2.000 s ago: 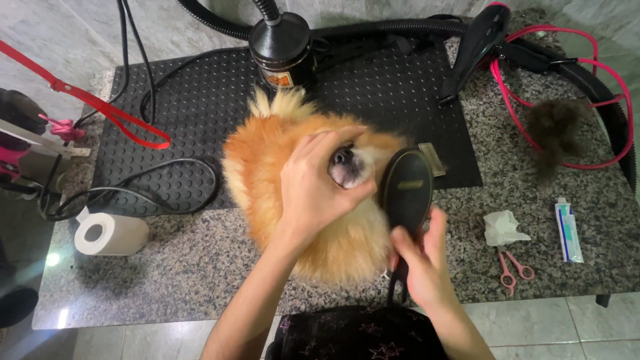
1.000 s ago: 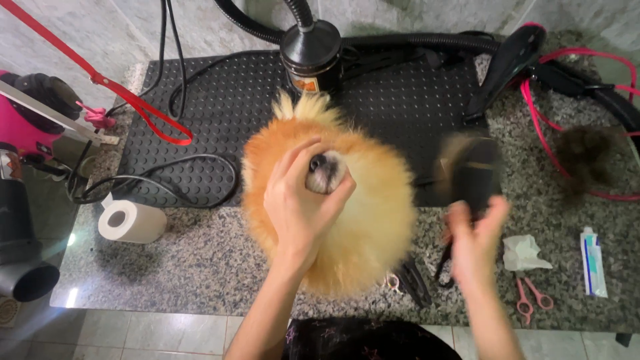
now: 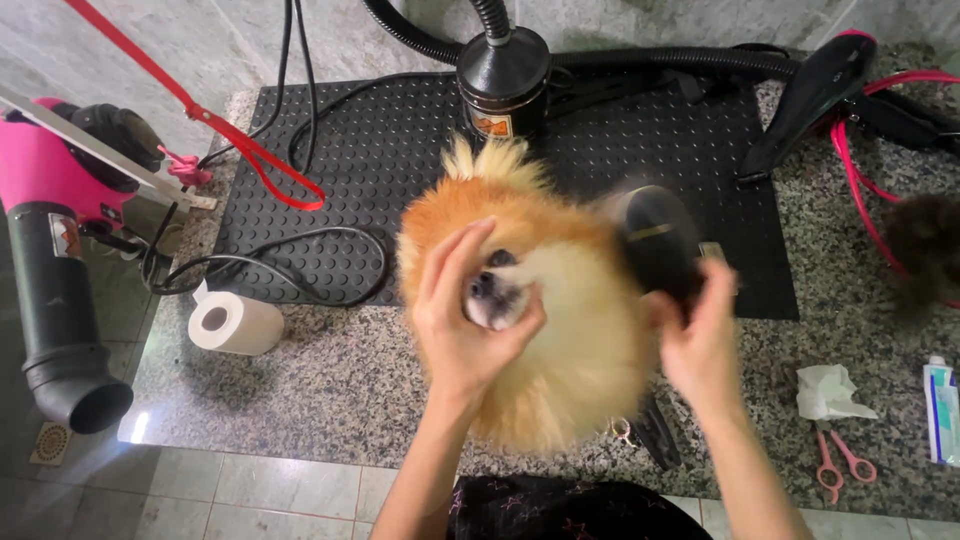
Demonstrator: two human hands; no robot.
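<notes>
A fluffy orange and cream dog (image 3: 577,322) is on the granite table, its back end over a black rubber mat (image 3: 337,165). My left hand (image 3: 465,315) curls round its muzzle, thumb and fingers on either side of the dark nose. In my right hand (image 3: 697,330) is a black oval grooming brush (image 3: 660,232), blurred, beside the dog's right-hand side in the view; whether it touches the coat cannot be told. A flat metal-edged piece (image 3: 711,253) lies behind my right fingers, partly hidden. Below that hand, a dark tool (image 3: 656,435) lies partly covered by the fur.
A black canister with a hose (image 3: 502,82) stands behind the dog. Left are a red leash (image 3: 255,154), a cable, a paper roll (image 3: 236,324) and a pink dryer (image 3: 45,165). Right are a black hair dryer (image 3: 810,97), loose dark hair (image 3: 926,240), crumpled tissue (image 3: 829,391), pink scissors (image 3: 844,465) and a tube (image 3: 941,412).
The brush in my right hand moved away from the dog to the right, then came back close to its coat. My left hand has stayed round the muzzle. The view has shifted somewhat.
</notes>
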